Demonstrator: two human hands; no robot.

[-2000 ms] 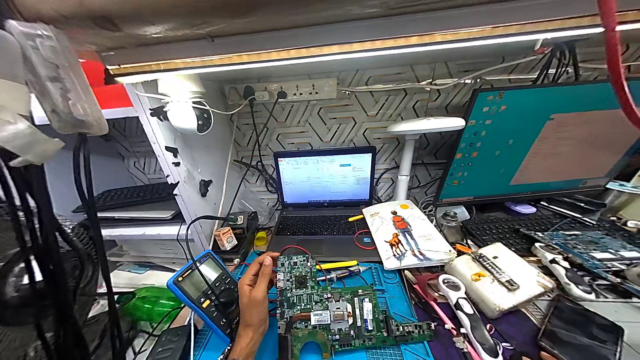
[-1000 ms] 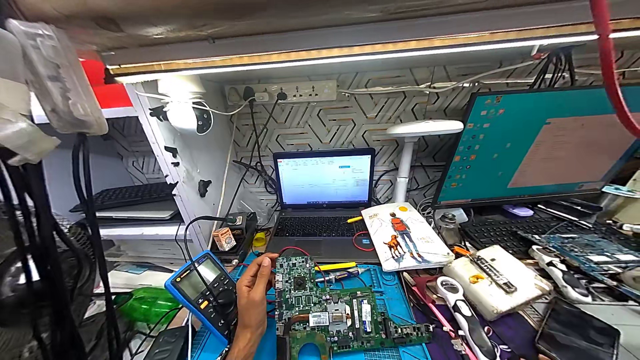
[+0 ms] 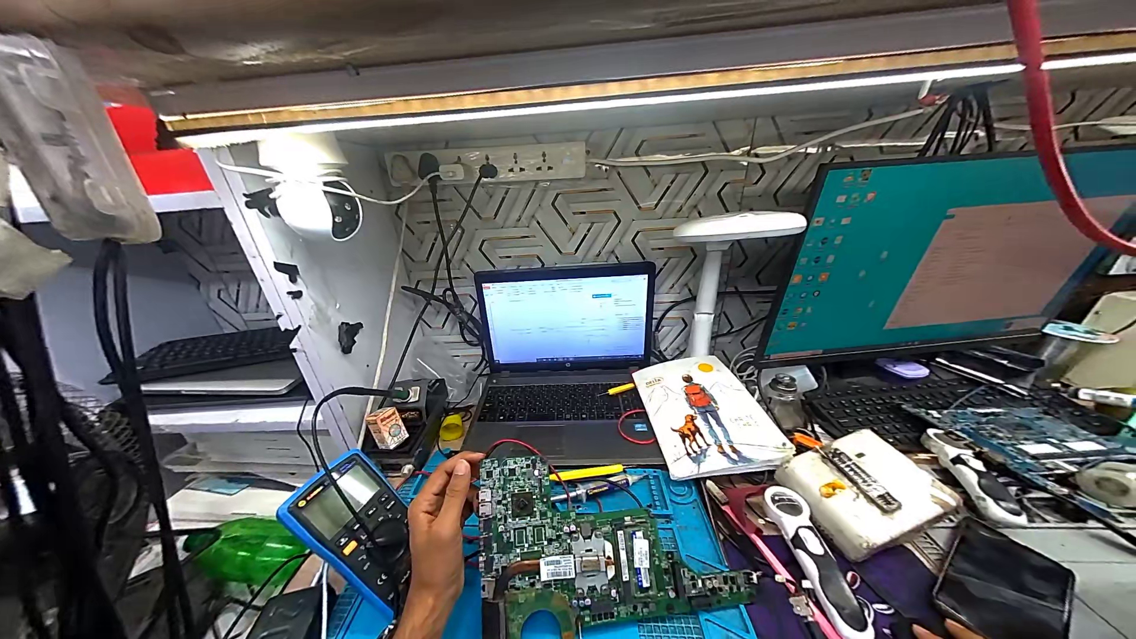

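My left hand holds the left edge of a green laptop motherboard, fingertips at its upper left corner. The board lies tilted over a blue silicone work mat. A blue-framed digital multimeter leans just left of the hand. Behind the board lie a yellow probe and a pen-like tool, with a thin red wire. At the bottom right edge a small bit of skin shows, perhaps fingers of my right hand; too little is visible to tell more.
An open laptop stands behind, a picture-covered notebook on its right corner. To the right are a white box, a black-and-white handled tool, a dark phone and a large monitor. A green bottle lies left.
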